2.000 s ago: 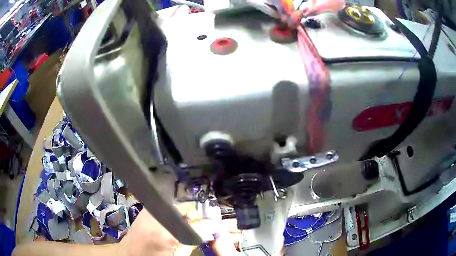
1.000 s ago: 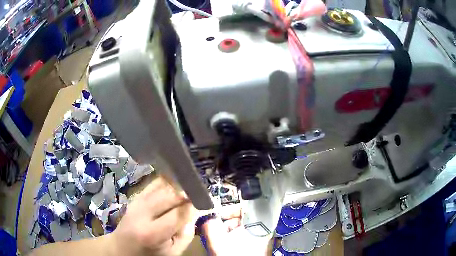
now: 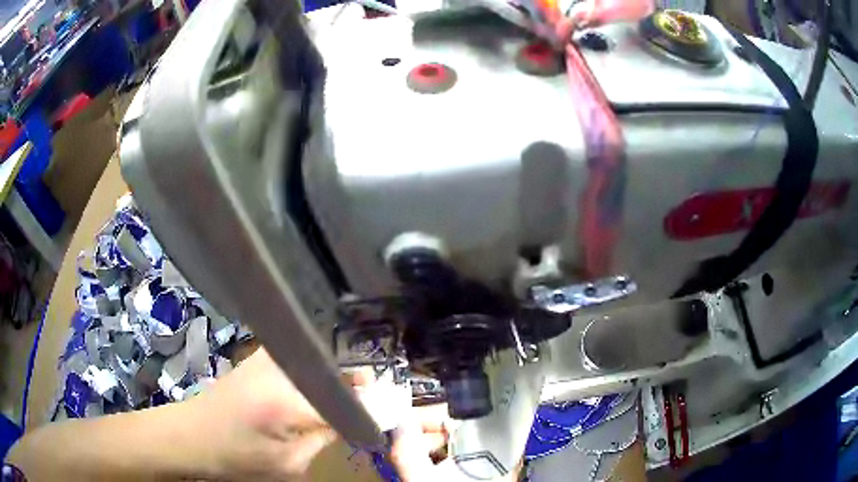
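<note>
The off-white sewing machine head [image 3: 442, 141] fills the middle of the view. My left hand [image 3: 273, 405] reaches in from the left, and its fingertips are hidden behind the machine's end cover. My right hand [image 3: 421, 450] is below the needle area [image 3: 414, 377], overexposed and cut off by the bottom edge. A blue workpiece [image 3: 380, 461] shows between my hands, against my right fingers. Most of the workpiece is hidden by the cover and the glare, so my left hand's grip cannot be seen.
A heap of blue and grey bands [image 3: 155, 329] lies on the brown table [image 3: 58, 325] at the left. Flat blue and grey pieces [image 3: 583, 428] lie under the machine arm. A red-handled tool [image 3: 676, 428] rests on the machine base at the right.
Compared with one second ago, the head view has shifted and the machine's end cover hides more of my left hand. My hands remain near the needle, with less of the blue workpiece showing.
</note>
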